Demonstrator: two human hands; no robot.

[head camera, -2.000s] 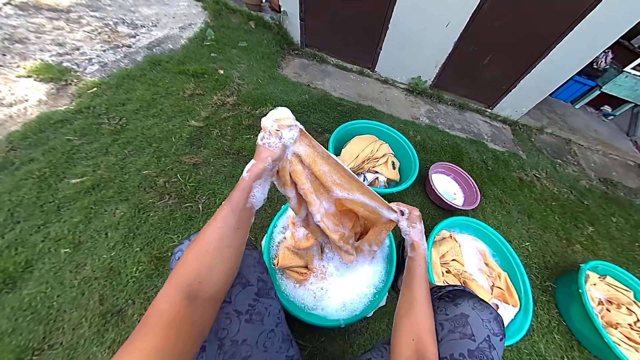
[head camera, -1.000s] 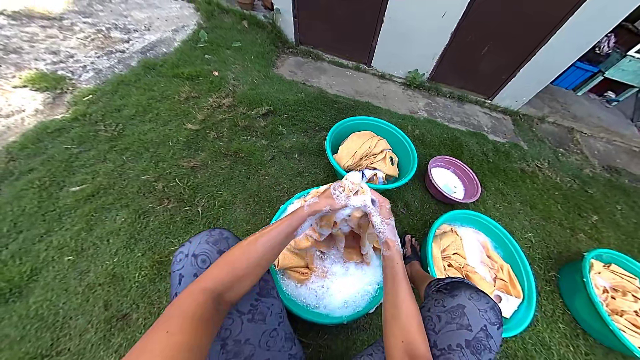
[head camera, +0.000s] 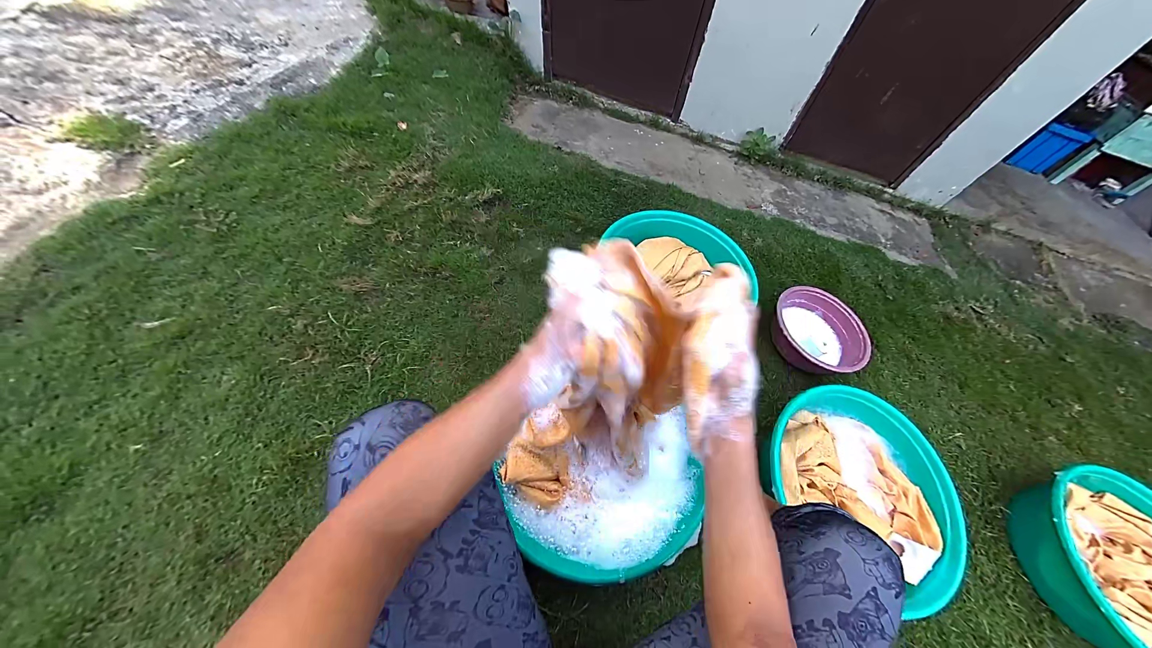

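Suds cover my left hand (head camera: 576, 328), which grips one part of a wet tan cloth (head camera: 661, 346). The same cloth is gripped a little to the right by my right hand (head camera: 723, 360), also foamy and blurred. Between my knees, below both hands, is a green plastic basin (head camera: 594, 571) of white suds. The cloth hangs down into it, and more tan fabric (head camera: 535, 472) lies against its left side.
Beyond my hands stands a green basin (head camera: 738, 252) with tan cloth. To the right are a purple basin (head camera: 850, 328) with white contents, a green basin (head camera: 954, 540) of sudsy tan cloth, and a green tub (head camera: 1035, 540) of tan cloth. Grass surrounds them.
Two seconds ago the cloth was stretched between my spread hands; one second ago they were together over the basin. Now they are slightly apart, with the cloth bunched in them.
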